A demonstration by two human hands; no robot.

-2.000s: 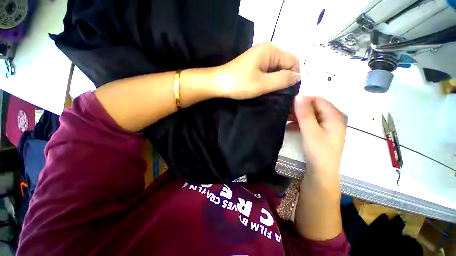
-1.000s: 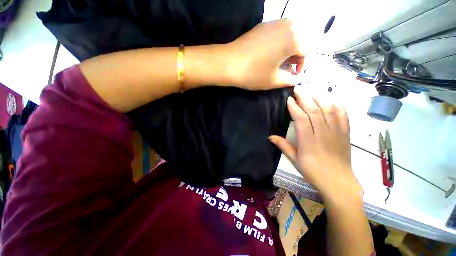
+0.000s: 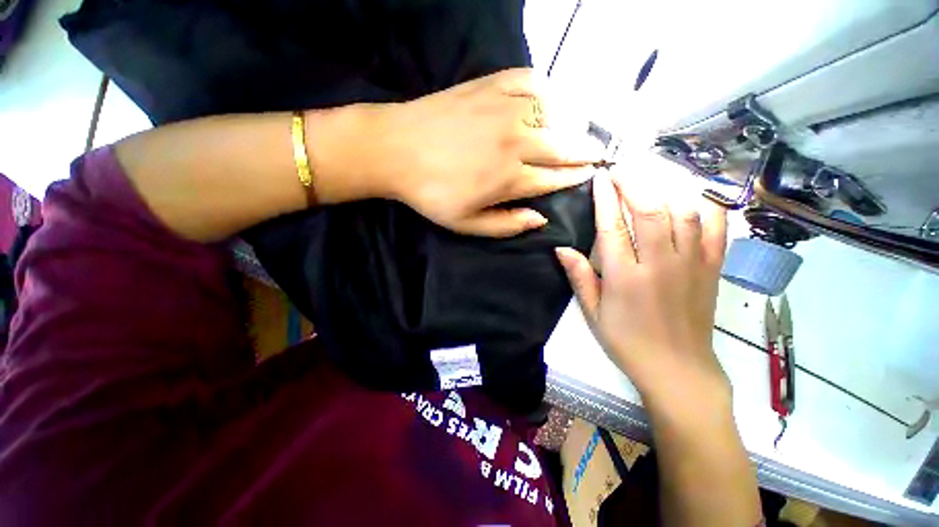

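Note:
The black garment [image 3: 484, 278] lies over the table's front part and hangs toward my lap, with a white label [image 3: 456, 366] near its lower end. My left hand [image 3: 489, 154] lies flat on the cloth, fingers pointing right to the edge near the presser foot [image 3: 607, 144]. My right hand [image 3: 659, 268] rests on the table just right of the cloth, fingers spread and fingertips at the same edge. The fingertips are washed out by glare, so whether either hand pinches the edge is unclear.
The machine head [image 3: 824, 72] is at upper right, with a grey-blue round knob [image 3: 763, 266] below its metal parts. Red-handled snips [image 3: 779, 360] lie right of my right hand. A measuring strip [image 3: 607, 409] runs along the near table edge. A cardboard box [image 3: 589, 473] is below.
My left hand has gone from a curled grip to lying flatter on the cloth. My right hand has come down flat beside the edge. The white label now shows more fully.

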